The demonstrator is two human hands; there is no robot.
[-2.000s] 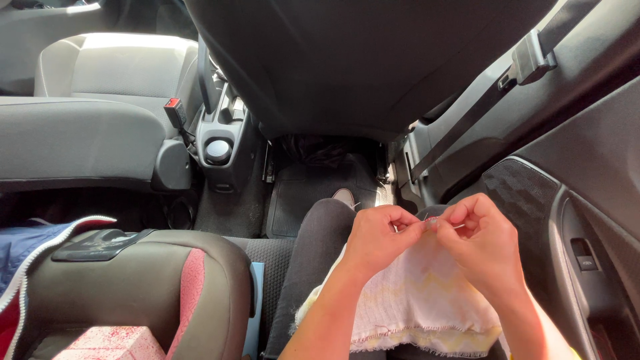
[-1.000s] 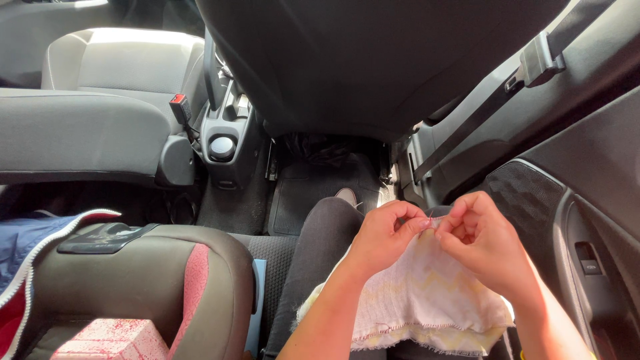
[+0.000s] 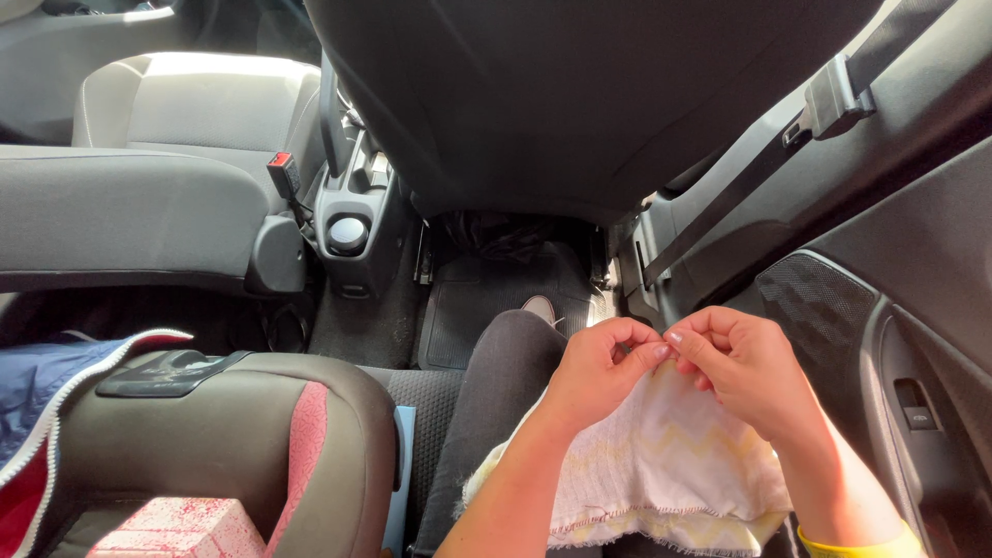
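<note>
A white cloth with yellow zigzags and frayed, stitched edges [image 3: 666,465] lies over my lap, its top edge raised to my fingertips. My left hand [image 3: 608,372] pinches with thumb and forefinger at that edge. Touching it from the other side, my right hand [image 3: 736,368] also pinches there, with its lower fingers curled behind the cloth. The fingertips of both hands meet above the cloth. Whatever small thing lies between them is hidden; a thin needle or thread cannot be made out now.
A front seat back [image 3: 573,101] stands ahead, with a seat belt [image 3: 721,201] and a door panel [image 3: 914,232] at right. To my left are a child seat [image 3: 209,434], a red-speckled box [image 3: 182,531], a blue jacket [image 3: 46,380] and the centre console [image 3: 364,232].
The fingertips of both hands have come together at the cloth's edge; they were slightly apart one second ago, with a thin line between them. The cloth stays on the lap.
</note>
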